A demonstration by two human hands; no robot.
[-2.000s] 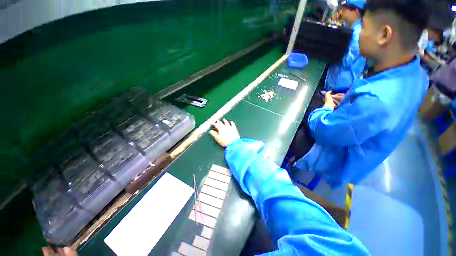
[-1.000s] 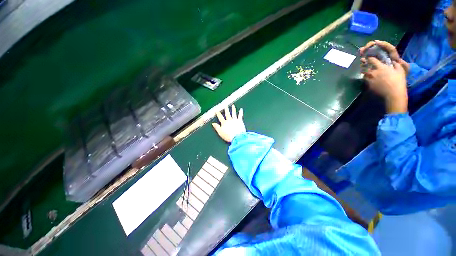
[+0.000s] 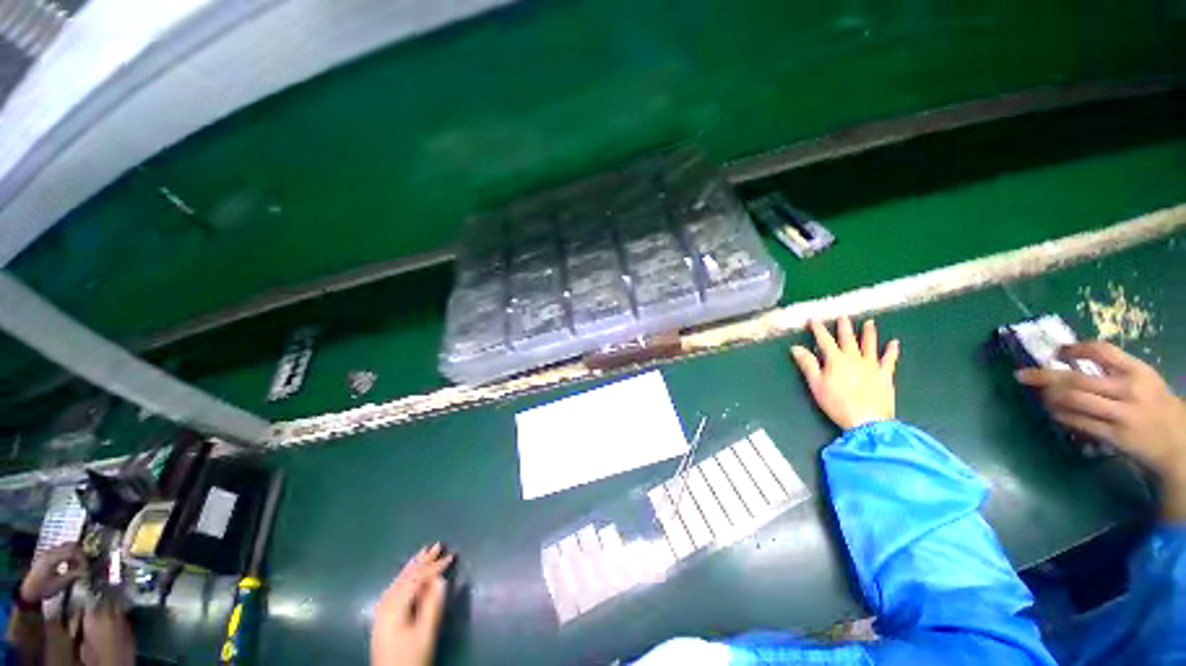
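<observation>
Grey-beige strips (image 3: 731,492) lie in slanted rows on clear film on the green bench, with a lower group beside them. Thin tweezers (image 3: 689,466) lie over the left end of the upper row. A blank white sheet (image 3: 598,433) lies just behind and to the left. My right hand (image 3: 852,375) rests flat on the bench near its back ledge, fingers spread, empty. My left hand (image 3: 412,605) is low in the picture, left of the strips, fingers loosely bent, with nothing seen in it; a dark patch shows at its fingertips.
A clear divided tray (image 3: 611,280) stands beyond the ledge, with a small module (image 3: 791,226) at its right. At right another person's hand (image 3: 1119,401) holds a dark and silvery module (image 3: 1051,341). At left are a yellow-handled screwdriver (image 3: 242,618), a black box (image 3: 219,511) and another person's hands.
The view has turned left, bringing the left end of the bench into sight. My left hand shows again, now over the bench. My right hand stays on the bench. The neighbour's module is lower, at the bench.
</observation>
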